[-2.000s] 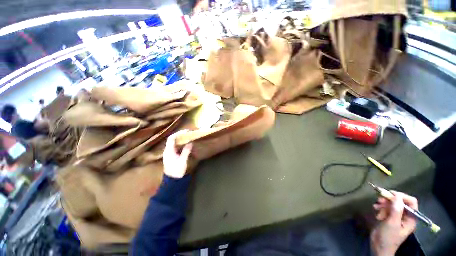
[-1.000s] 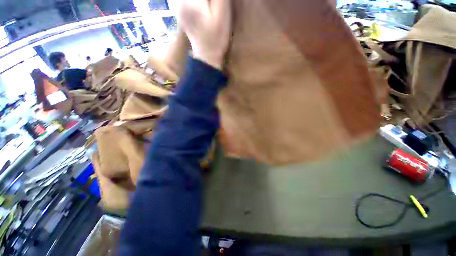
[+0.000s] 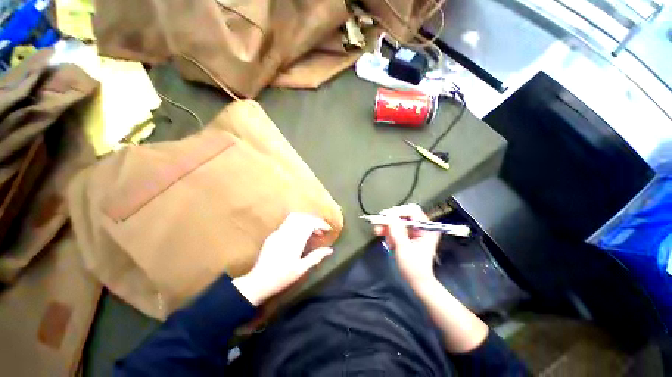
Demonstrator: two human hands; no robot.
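A tan bag [image 3: 191,206] lies flat on the green-covered table in front of me, with a long reddish-brown strip [image 3: 177,179] across its upper part. My left hand [image 3: 287,258] is at the bag's right corner, fingers gripping its edge; the fingertips are partly hidden. My right hand [image 3: 413,243] holds a slim whitish pen-shaped tool [image 3: 451,229] just right of that corner. The tool's tip points left toward the bag, with a small gap between them.
A red can [image 3: 404,107], a power strip [image 3: 372,70] with a black adapter, a black cable loop [image 3: 361,193] and a yellow-handled tool [image 3: 432,157] lie beyond my right hand. More tan bags lie left and far. A black chair [image 3: 567,140] and blue bin [image 3: 641,228] stand right.
The bag was raised in my left hand and now lies on the table. My left hand has come down to its corner. My right hand with the pen tool is back in view.
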